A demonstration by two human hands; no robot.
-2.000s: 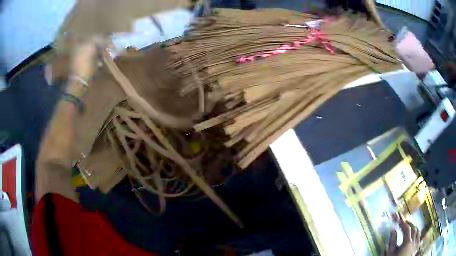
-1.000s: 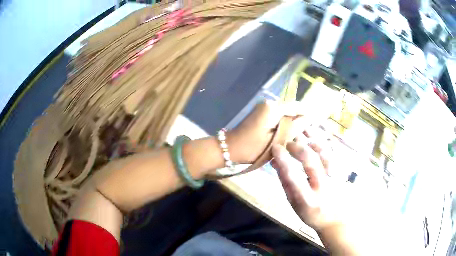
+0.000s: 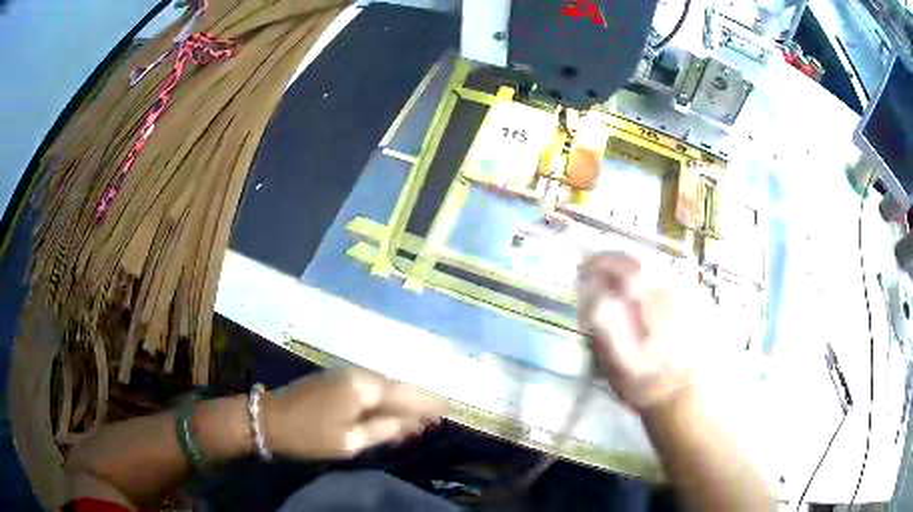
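My left hand [image 3: 345, 412] is low at the table's front edge, blurred, with fingers pointing right; I cannot make out anything in it. My right hand [image 3: 631, 325] is over the right front part of the template plate [image 3: 375, 290], blurred and overexposed. A dark narrow band, apparently a strap handle [image 3: 578, 410], hangs below the right hand towards the table edge. The brass-yellow clamp frame [image 3: 641, 140] sits behind the hands, under the sewing machine head [image 3: 581, 45].
A strap bundle [image 3: 190, 130] with a red-pink tie cord [image 3: 150, 125] lies at left. A dark mat [image 3: 345, 120] covers the table's left part. Thread snips [image 3: 839, 375] lie at right. A dark screen [image 3: 891, 120] stands at the right edge.
My hands were together on a brown strap a second ago; now they are apart, the left lower and nearer me. The view has turned right from the straps to the machine.
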